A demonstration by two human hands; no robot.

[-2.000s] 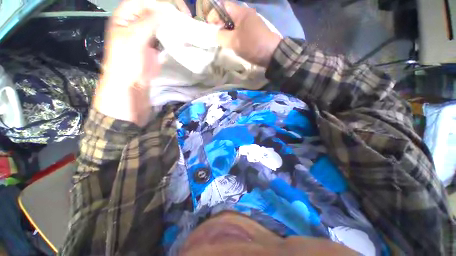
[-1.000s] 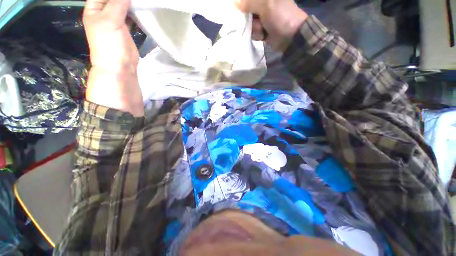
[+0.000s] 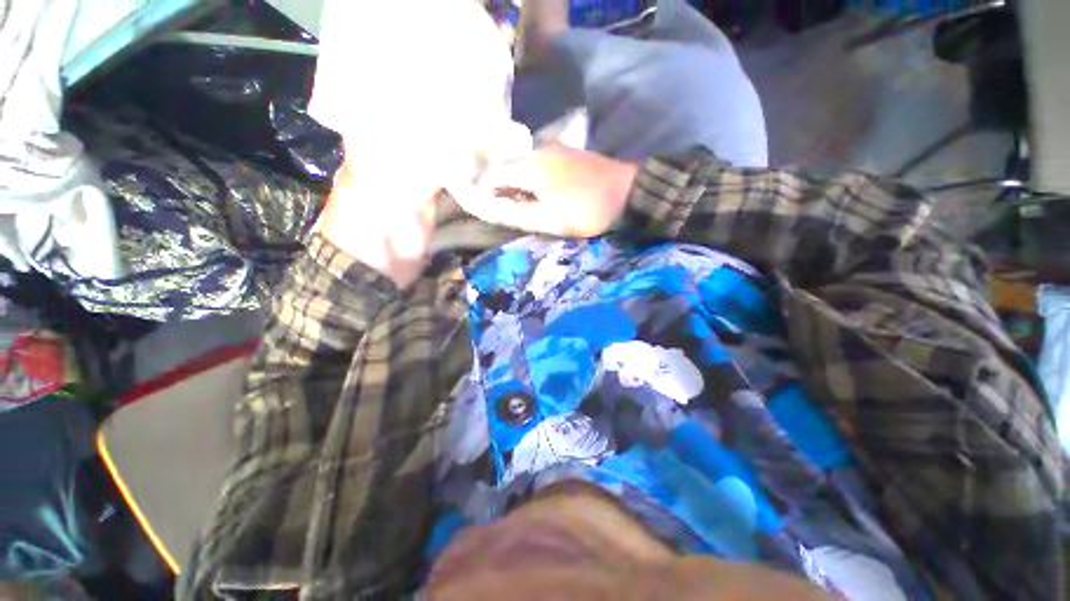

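A white garment piece [image 3: 411,82] is raised in front of me at the top of the view, overexposed so its folds do not show. My left hand [image 3: 381,217] is under its lower left edge, its fingers mostly hidden by the cloth and glare. My right hand [image 3: 569,188] is at the lower right edge of the cloth, close to my left hand, with cloth over its fingers. A small dark mark shows at my right hand; I cannot tell whether it is the snips.
White cloth [image 3: 59,176] hangs at the left. A dark patterned cloth bundle [image 3: 176,223] and shiny black plastic [image 3: 223,100] lie beside it. A beige panel with red and yellow edges [image 3: 176,452] is at lower left. Grey-blue cloth covers my leg [image 3: 681,88].
The white piece was stretched between my spread hands and is now bunched and raised at upper left. My right hand has moved left and down, closer to my left hand.
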